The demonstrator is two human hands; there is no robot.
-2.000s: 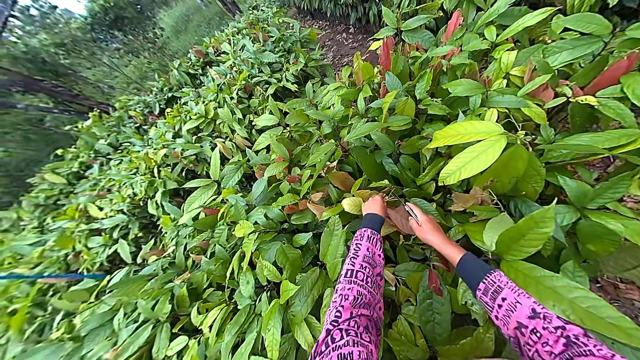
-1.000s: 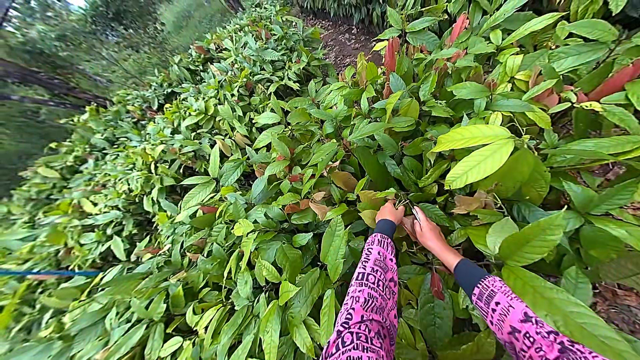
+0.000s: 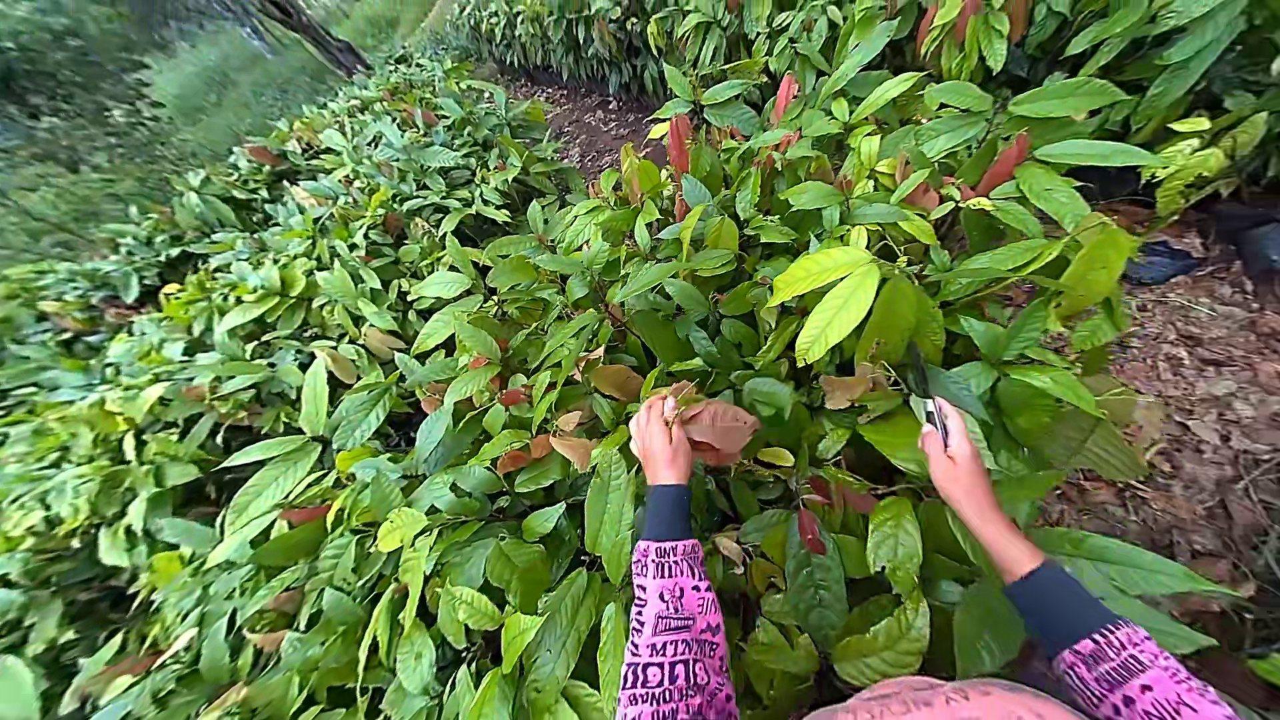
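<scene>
My left hand [image 3: 662,442] is closed around the base of some reddish-brown leaves [image 3: 718,428], which stick out to its right above the green foliage. My right hand [image 3: 955,455], well to the right, grips a dark-bladed tool [image 3: 934,418], which looks like a knife; its blade points up and is partly lost against the leaves. Dense leafy young plants [image 3: 600,500] surround both hands. A pair of light yellow-green leaves [image 3: 838,315] stands above and between them, and a small dark red leaf [image 3: 810,530] hangs below.
Brown leaf litter [image 3: 1200,390] covers the ground at the right, with black plastic [image 3: 1160,262] near its top. A bare soil strip [image 3: 590,125] runs behind the plants. A tree trunk [image 3: 310,35] leans at the upper left, and more plants fill the back.
The hands, close together before, are now apart: the right has moved right with the tool, and the left holds reddish-brown leaves clear of the foliage. The view has shifted to show more ground at right.
</scene>
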